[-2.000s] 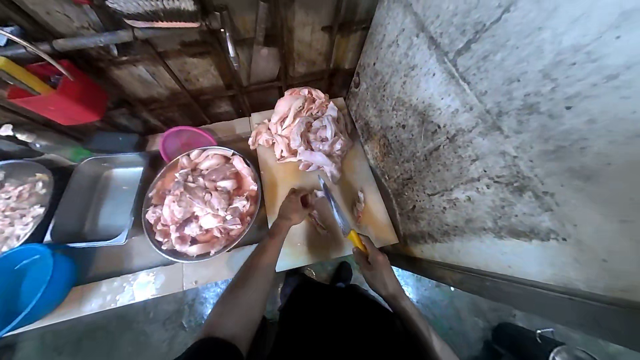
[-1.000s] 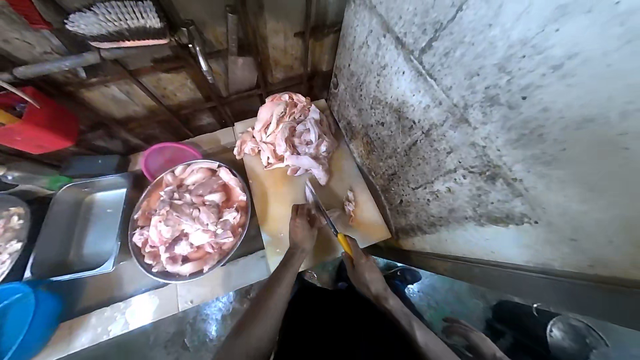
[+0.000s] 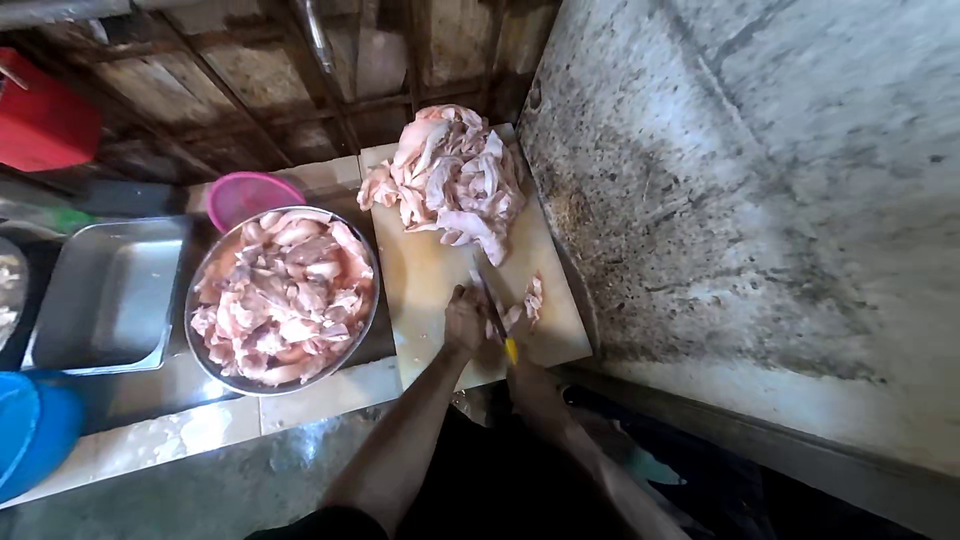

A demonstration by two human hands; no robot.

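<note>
A cutting board [image 3: 420, 277] lies on the tiled counter with a heap of raw, pale pink meat or skin [image 3: 457, 172] at its far end. My right hand [image 3: 529, 379] is closed around the yellow handle of a knife [image 3: 491, 304], whose blade points away from me over the board. Just left of the blade is my left hand [image 3: 465, 319], fingers bent down at a small piece of meat; how it holds the piece is partly hidden. Small trimmings [image 3: 533, 298] lie right of the knife. A round metal basin [image 3: 377, 289] full of raw meat pieces stands left of the board.
A rough stained wall [image 3: 675, 225] rises close along the board's right side. Behind the basin is a pink plastic bowl [image 3: 255, 196]. Farther left are a rectangular steel tray [image 3: 109, 292], a blue plastic tub [image 3: 45, 427] and a red container [image 3: 49, 120].
The knife has moved from clear of my left hand to close beside it. Some small pieces now show right of the blade, near the trimmings. The view has shifted.
</note>
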